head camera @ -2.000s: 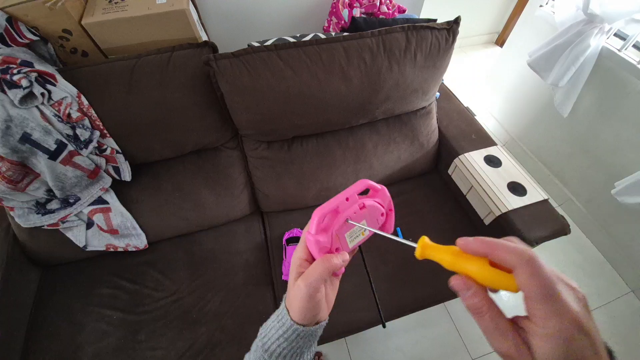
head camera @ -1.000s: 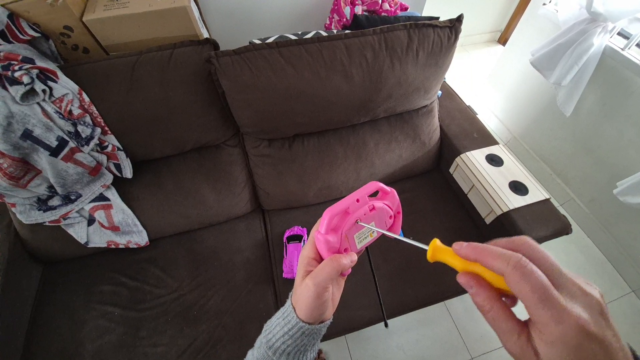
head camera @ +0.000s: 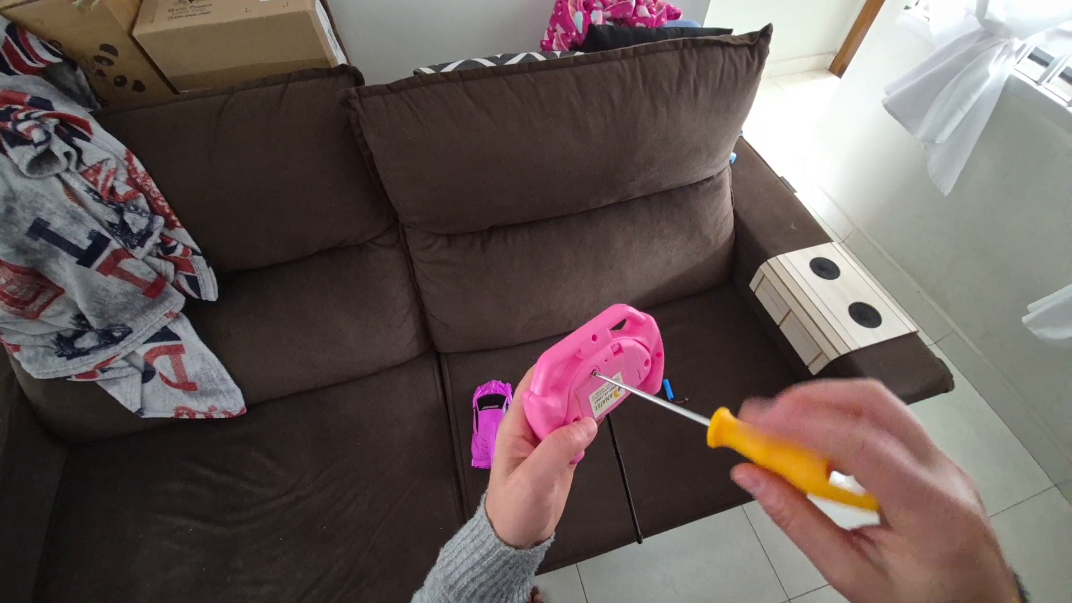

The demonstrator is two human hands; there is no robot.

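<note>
My left hand [head camera: 536,469] grips a pink plastic toy remote control [head camera: 557,381] shaped like a steering wheel, its back with a label turned toward me. My right hand [head camera: 871,494] is around the yellow handle of a screwdriver [head camera: 779,456], the fingers slightly blurred. The metal tip meets the back of the remote at a screw hole. Behind my left hand, a magenta toy car [head camera: 491,423] lies on the sofa seat. A small blue item [head camera: 668,389] lies on the seat to the right of the remote.
A brown sofa [head camera: 251,494] fills most of the view. A thin black rod [head camera: 624,477] lies on its seat. A wooden armrest tray [head camera: 837,301] covers the right arm. A patterned blanket [head camera: 109,251] hangs at left, and cardboard boxes [head camera: 239,42] stand behind.
The remote has tilted in my left hand since the earliest frame. The fingers of my right hand have shifted on the screwdriver's handle; its tip remains at the remote's back.
</note>
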